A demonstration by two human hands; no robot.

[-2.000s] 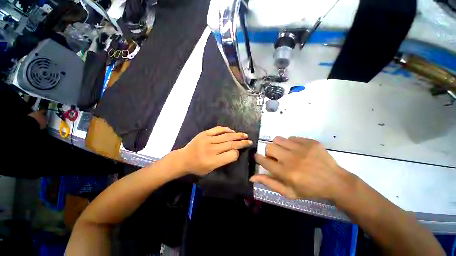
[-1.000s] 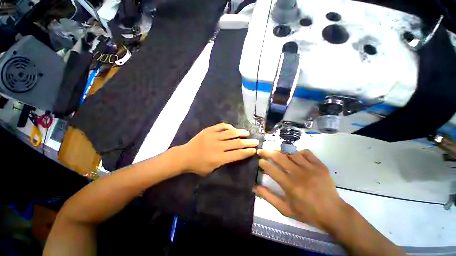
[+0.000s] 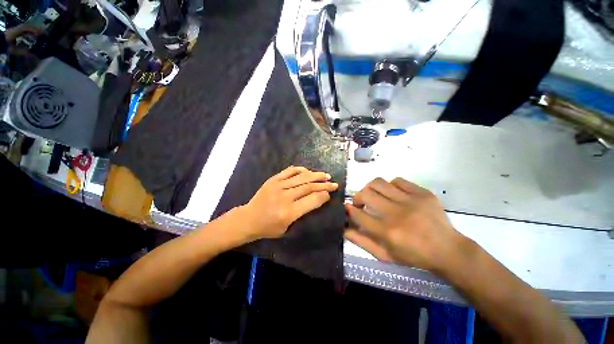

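A dark fabric panel (image 3: 269, 144) lies on the white machine table and hangs over its front edge. Its right edge runs up to the presser foot area (image 3: 345, 142), where the needle is too small to make out. My left hand (image 3: 289, 201) lies flat on the panel, palm down, just in front of the foot. My right hand (image 3: 397, 218) is at the panel's right edge, its fingers bent and fingertips at the fabric; the thumb's grip is partly hidden. A second long dark piece (image 3: 195, 101) lies left of the machine, past a white strip of table.
The sewing machine head (image 3: 417, 33) stands at the back right, with a shiny metal guard (image 3: 316, 67) and a hanging black strip (image 3: 508, 60). A grey vented housing (image 3: 57, 104) and orange-handled snips (image 3: 73, 181) are at left. A person's hand shows top left (image 3: 23, 32).
The camera leaned in toward the machine head and has moved back again. Both hands remain at the panel near the foot. The right hand's fingers are more bent than one second ago.
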